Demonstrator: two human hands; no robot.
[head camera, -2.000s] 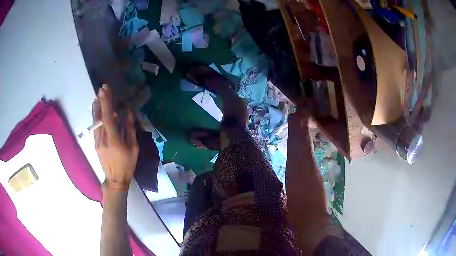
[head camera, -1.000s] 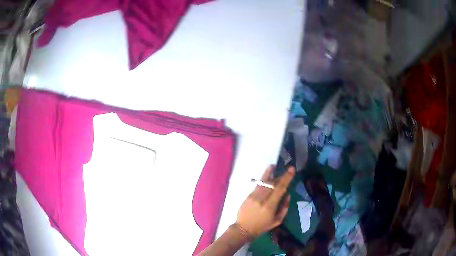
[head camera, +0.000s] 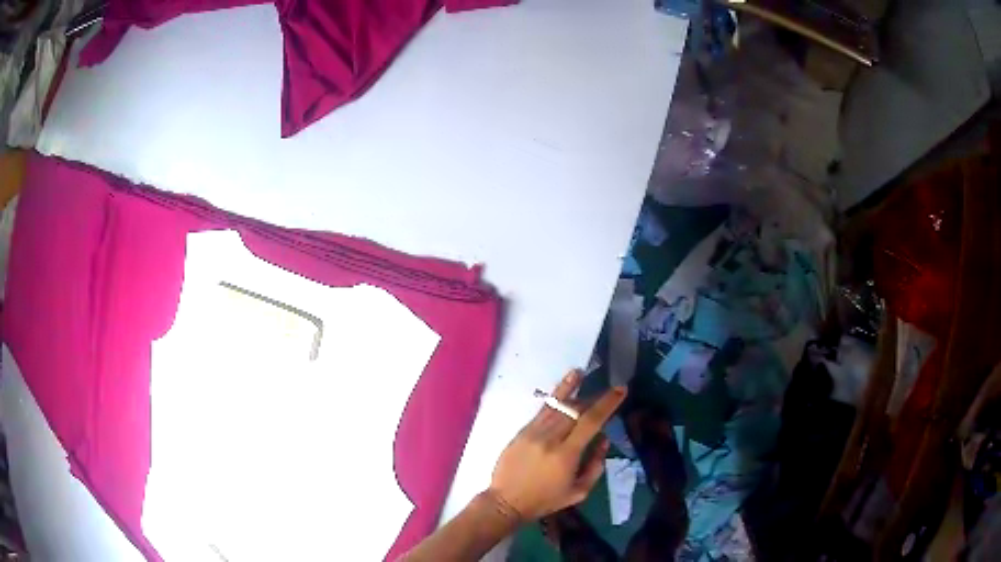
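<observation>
My left hand (head camera: 549, 467) is at the table's near right edge, back up, with a small white piece like chalk (head camera: 560, 405) held between its fingers. It is to the right of the cloth and not touching it. A white paper pattern (head camera: 285, 439) lies on layered magenta fabric (head camera: 450, 384), its curved edges leaving a magenta border. On the pattern is a pale flat rectangular thing (head camera: 274, 318), washed out by glare; only its dark L-shaped edge shows clearly. My right hand is out of the picture.
A loose magenta remnant (head camera: 340, 55) lies at the far side of the pale table (head camera: 549, 165). Right of the table edge, teal and white scraps (head camera: 703, 329) cover a green floor. Red cloth (head camera: 944, 274) and brown boards stand at the far right.
The view has swung from floor and rack to the table and cloth. The right arm, seen earlier reaching by the rack, has left the picture. My left hand still holds the white piece.
</observation>
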